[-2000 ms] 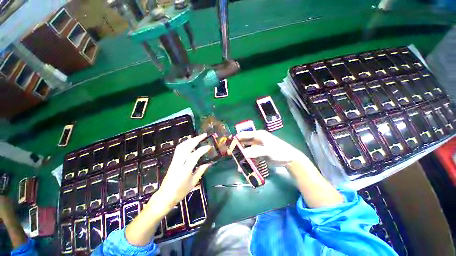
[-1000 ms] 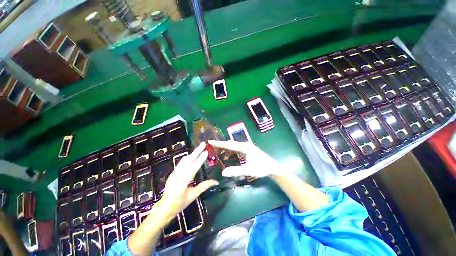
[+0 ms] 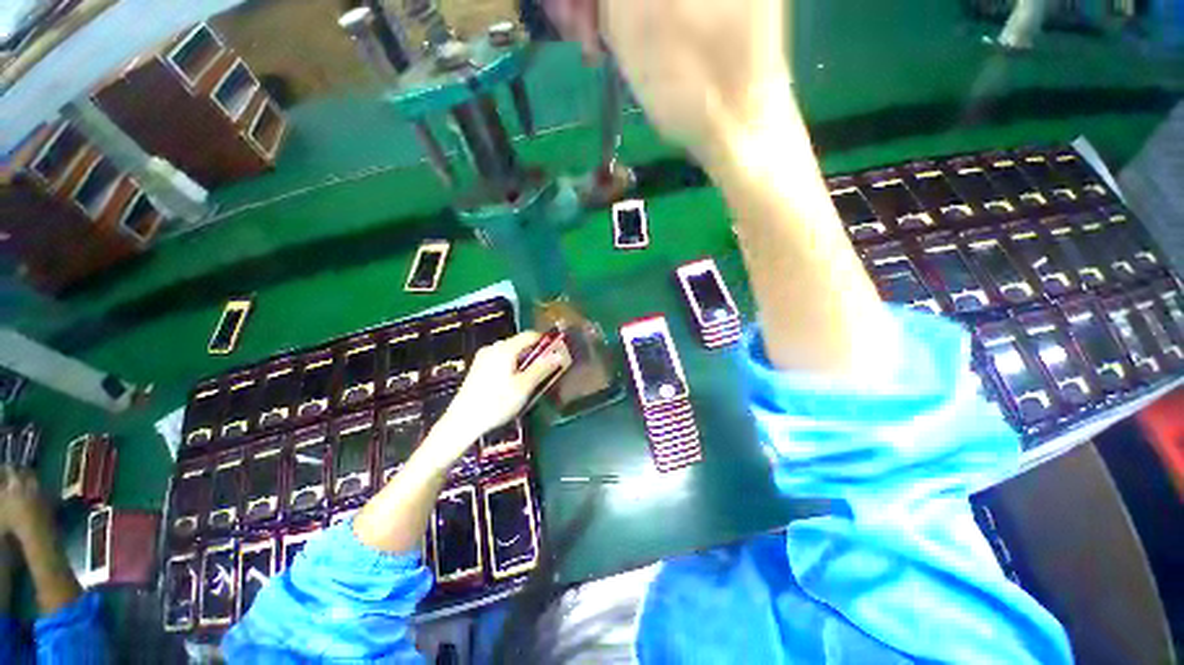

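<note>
The green hand press [image 3: 513, 214] stands at the centre with its brown fixture [image 3: 580, 357] below. My left hand [image 3: 500, 379] holds a red-edged phone [image 3: 545, 361] at the fixture's left side; fingers cover part of it. My right hand [image 3: 675, 52] is raised at the top edge, blurred and partly cut off, near the upper part of the press lever [image 3: 610, 130]; its grip cannot be made out. A tall stack of phone parts with red and white edges [image 3: 673, 422] stands right of the fixture, with a white-framed part on top.
The left tray [image 3: 340, 455] holds rows of phones. The right tray [image 3: 1026, 279] is partly behind my right arm. A shorter stack [image 3: 709, 305] and a loose phone [image 3: 631, 225] lie behind. Two more loose phones lie beyond the left tray. Another person's hand [image 3: 24, 507] shows at far left.
Both hands were together at the fixture. My right hand has gone up to the top by the lever. My left hand stays low with a phone, and the tall stack is now uncovered.
</note>
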